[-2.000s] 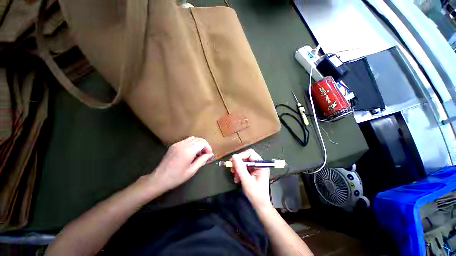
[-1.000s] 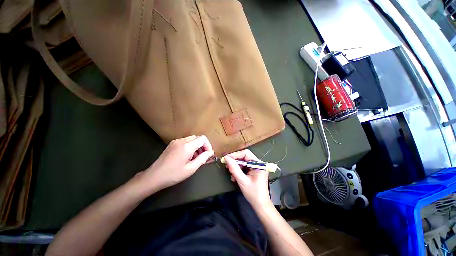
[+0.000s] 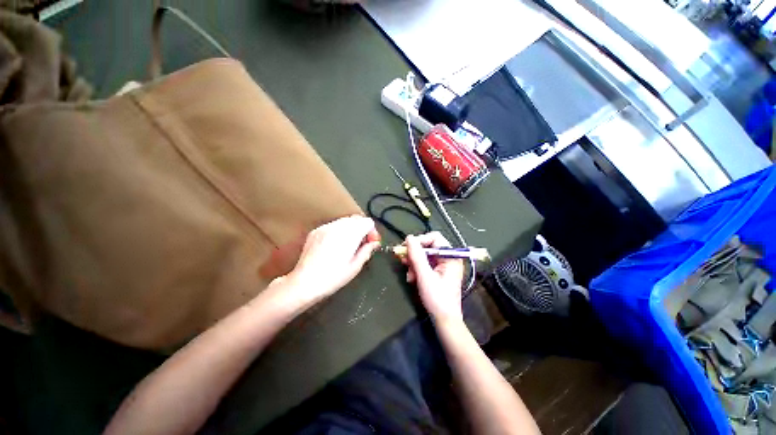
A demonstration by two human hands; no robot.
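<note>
A large tan fabric bag (image 3: 162,221) lies on the dark green-covered table, its red-brown label patch (image 3: 276,262) partly behind my left hand. My left hand (image 3: 336,255) is closed at the bag's near right corner, fingertips pinched together; the bag edge or thread between them is too small to make out. My right hand (image 3: 438,276) holds a slim pen-shaped tool (image 3: 451,252) with a white and yellow barrel. Its tip points left, close to my left fingertips. Loose thread ends (image 3: 368,306) lie on the table below my hands.
Beyond my right hand are a second thin-tipped yellow tool (image 3: 417,200) by a looped black cord (image 3: 393,212), a red can (image 3: 451,161), and a white power strip (image 3: 404,102) with a black adapter. A fan (image 3: 536,280) and a blue bin (image 3: 681,289) of strap pieces stand at the right.
The camera view has turned to the right. The bag has shifted and turned against the table, and my left hand now partly covers its label. The pen-shaped tool remains in my right hand.
</note>
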